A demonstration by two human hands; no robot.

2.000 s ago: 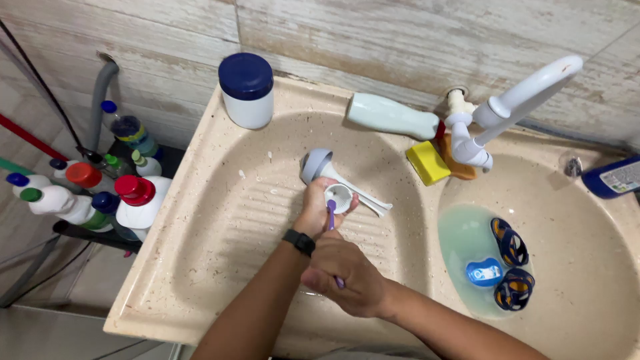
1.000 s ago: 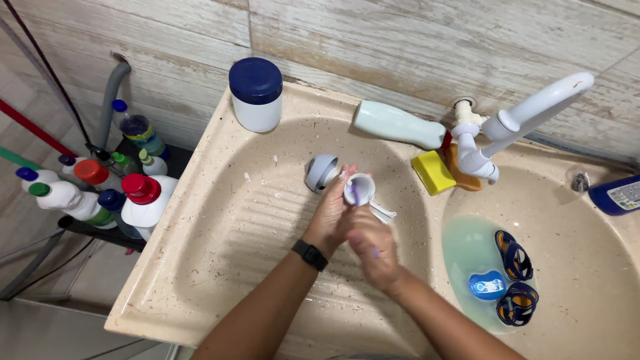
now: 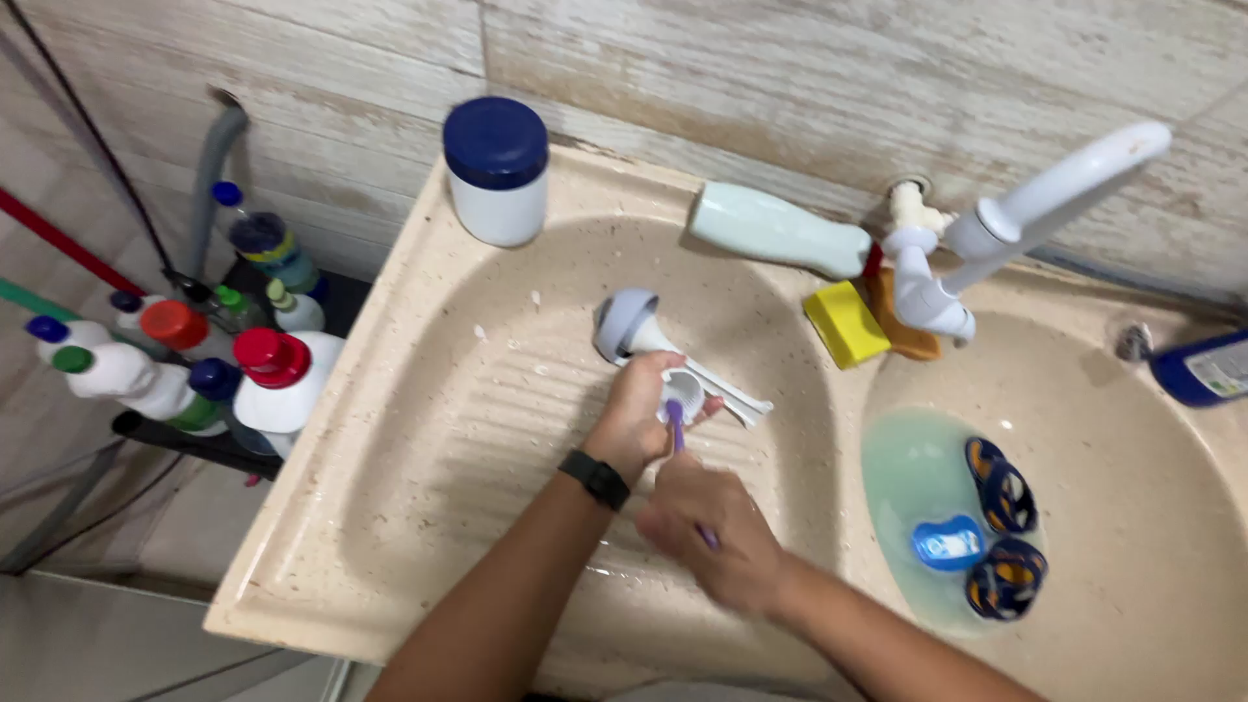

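My left hand [image 3: 639, 414], below a dark wristwatch, holds a small round white plastic cup-like part [image 3: 683, 392] with its opening turned up. A purple-handled brush [image 3: 676, 425], probably a toothbrush, is gripped in my right hand [image 3: 717, 526], its head end inside that part. My right hand is slightly blurred and hides much of the handle. Behind my left hand, a grey-and-white plastic piece with a rounded cup end [image 3: 629, 324] and a long forked white arm [image 3: 726, 388] lies in the ribbed left basin [image 3: 507, 419].
A blue-lidded white jar [image 3: 497, 210], a pale green bottle [image 3: 780, 229], a yellow sponge [image 3: 846, 325] and a white faucet [image 3: 926, 292] line the back. The right basin holds cloudy water, a blue object [image 3: 949, 543] and dark sandals [image 3: 1006, 578]. Cleaning bottles [image 3: 283, 385] stand left.
The white part is tilted differently in my left hand. My right hand has shifted about while keeping the purple-handled brush at the part's opening.
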